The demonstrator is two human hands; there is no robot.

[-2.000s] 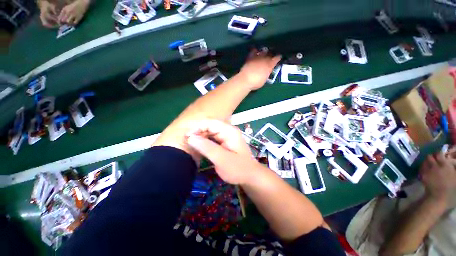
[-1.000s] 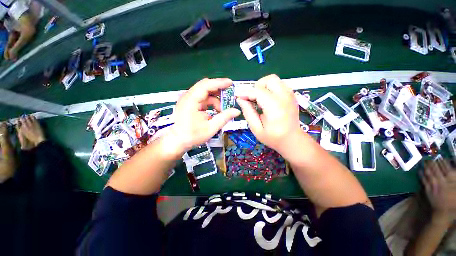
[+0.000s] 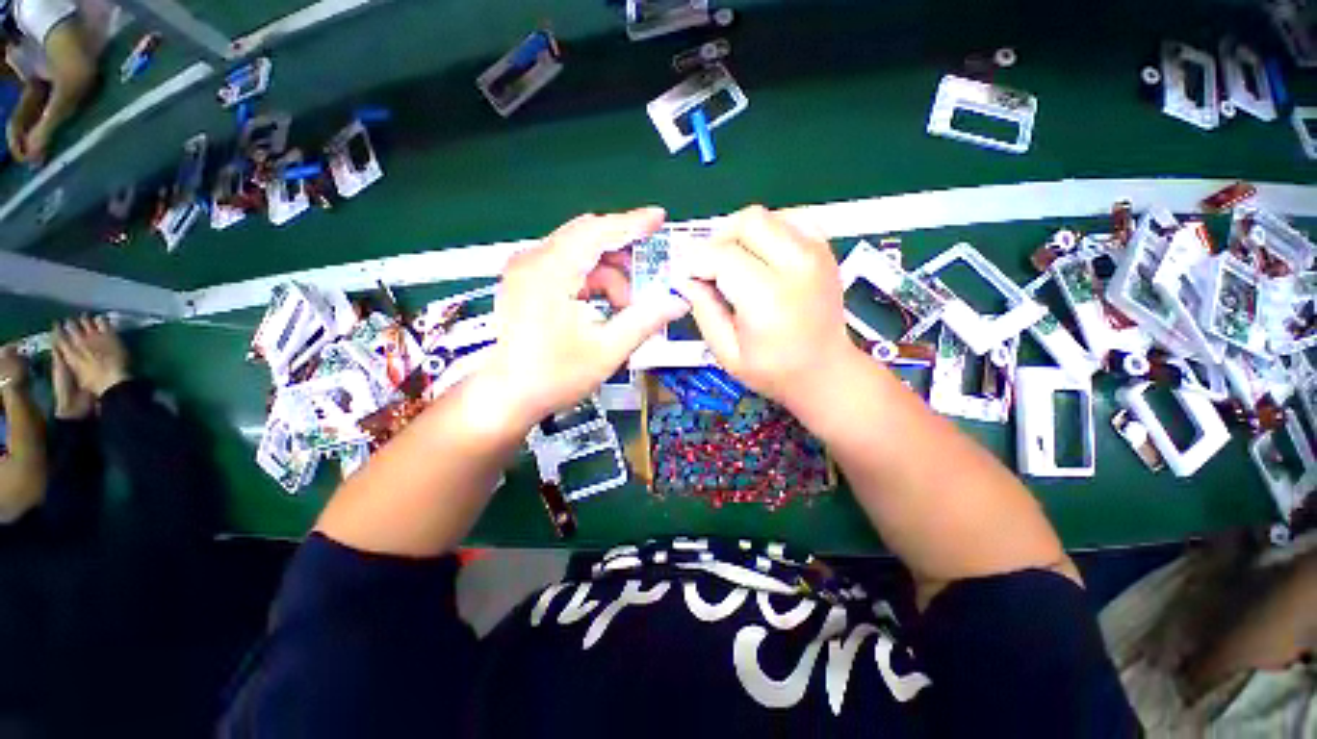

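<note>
My left hand [image 3: 568, 311] and my right hand [image 3: 773, 300] are together in front of me, above the near bench. They hold a white housing frame with a small circuit board [image 3: 654, 263] at its left end. My left fingers grip the left side and my right fingers are on the board's right edge. The fingertips hide much of the frame. Below the hands a parts box [image 3: 637, 459] holds many small dark grey round components with red bits [image 3: 737, 459] and some blue cylinders [image 3: 690, 386] at its far end.
Partly built units are piled on the left [image 3: 335, 393] and right [image 3: 1228, 311]. A pale guide rail [image 3: 997, 207] crosses beyond my hands. More units lie on the green belt [image 3: 845, 87]. Another person's hands [image 3: 90, 354] rest at left; a sleeve [image 3: 1228, 650] shows at lower right.
My right hand has come back from the belt to meet my left hand, and both now hold a frame with a board. In the last second the belt units have shifted slightly left.
</note>
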